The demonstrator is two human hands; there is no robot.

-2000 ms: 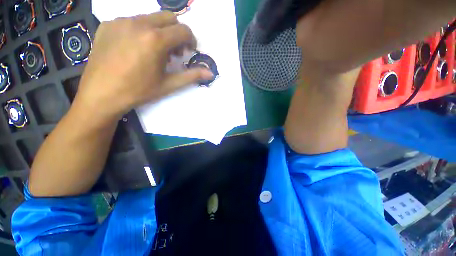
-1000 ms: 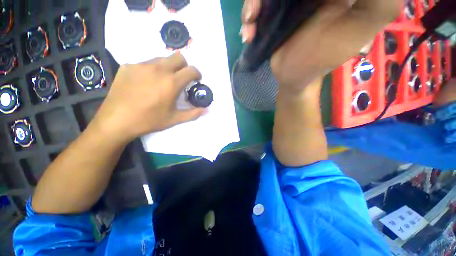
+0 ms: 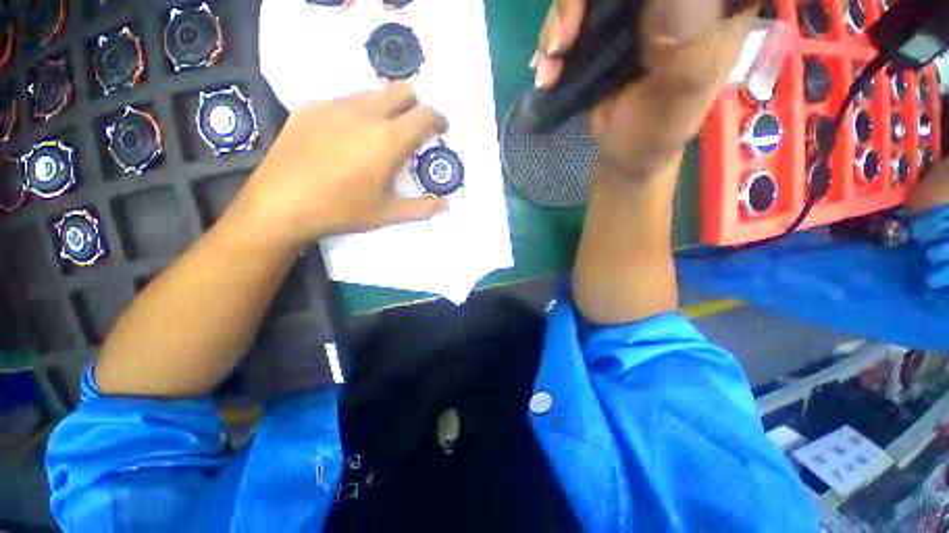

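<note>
A round dark smartwatch body (image 3: 439, 169) lies on the white paper work sheet (image 3: 416, 253), its pale central ring facing up. My left hand (image 3: 349, 161) holds it at its left side between thumb and fingers. My right hand (image 3: 661, 94) grips the black electric screwdriver (image 3: 593, 62), whose narrow end points down-left over the perforated screw dish (image 3: 552, 156). The bit tip cannot be made out. Another smartwatch body (image 3: 394, 50) lies farther up the paper.
A black foam tray (image 3: 146, 219) with watch bodies is at left. A red foam tray (image 3: 718, 208) with watch bodies, a clear plastic bag (image 3: 763, 57) and a black cord (image 3: 806, 208) is at right. Another person's blue sleeve (image 3: 832, 281) is at far right.
Against two seconds ago, my right hand and the screwdriver show more fully and the left fingers have shifted on the watch body. Since one second ago, the view has shifted and the watch's pale ring shows clearly.
</note>
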